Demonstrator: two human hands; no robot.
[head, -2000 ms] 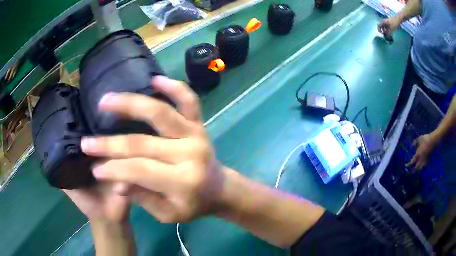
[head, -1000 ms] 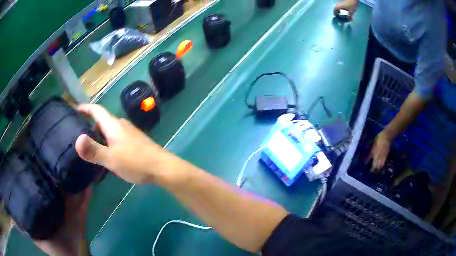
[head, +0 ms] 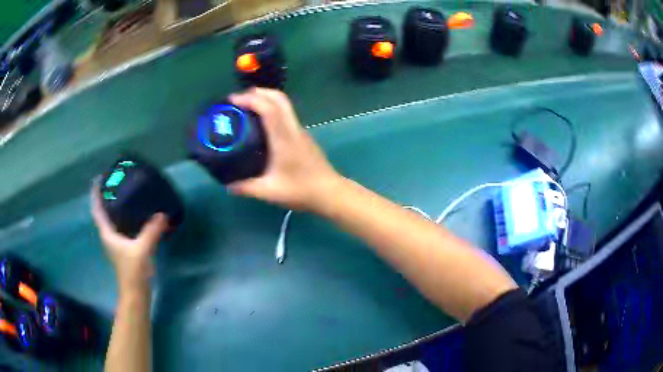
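Observation:
My right hand (head: 287, 156) grips a black barrel speaker (head: 236, 163) whose round end glows with a blue ring and logo. My left hand (head: 131, 243) holds another black speaker (head: 149, 200) with green lights on its end. The two speakers are apart, above the green bench (head: 240, 312). The white cable plug (head: 281, 247) lies loose on the bench below my right hand. Its cord runs right to the light-blue tester (head: 522, 213) with a bright screen.
Several speakers with orange straps stand on the far green strip, one (head: 260, 62) beyond my right hand. More lit speakers (head: 54, 320) are at the lower left. A black adapter (head: 536, 152) lies behind the tester. A grey crate (head: 563, 320) is at the right.
The view has swung left. The two speakers, side by side before, are now apart, one in each hand, with their lit ends showing. Another speaker stands on the far strip in view.

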